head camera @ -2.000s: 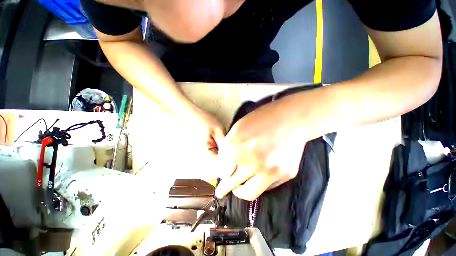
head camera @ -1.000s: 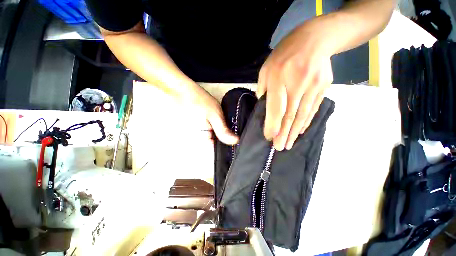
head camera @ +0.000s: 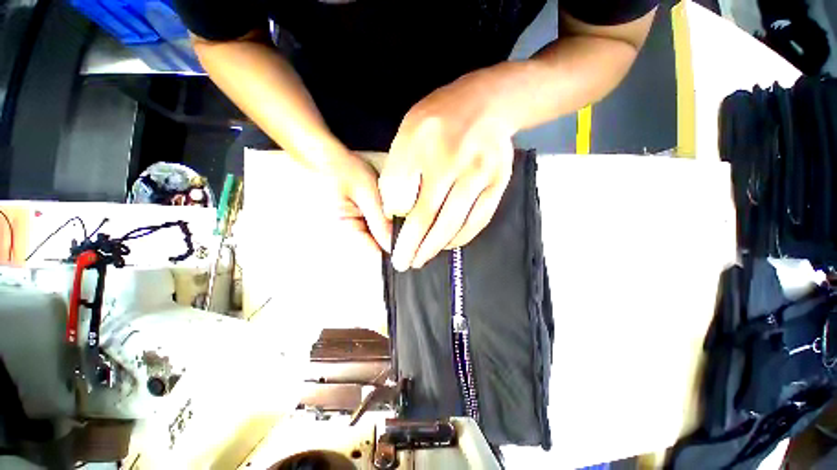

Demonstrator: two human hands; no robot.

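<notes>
The black bag panel (head camera: 500, 321) lies lengthwise on the pale table, its lower end at the presser foot and needle area (head camera: 401, 395). A silvery zipper (head camera: 458, 285) runs down it, with a slider (head camera: 460, 323) partway and the teeth parted below. My left hand (head camera: 454, 174), on the picture's right, lies over the panel's upper part, fingertips gripping its left edge. My right hand (head camera: 356, 195), on the picture's left, pinches the same edge beside it. The fingertips partly hide the edge. Brownish metal plates (head camera: 351, 345) sit left of the panel.
The white machine head (head camera: 197, 367) fills the lower left. Red and black handled snips (head camera: 83, 294) lie on it. A green-handled rod (head camera: 223, 207) and a round parts tin (head camera: 172, 186) are at the left. Stacked black bag pieces (head camera: 780, 174) line the right edge.
The panel was turned face up with its zipper showing, then straightened and shifted left. My left hand moved off the needle area, then left to the panel's edge. My right hand moved slightly up-left.
</notes>
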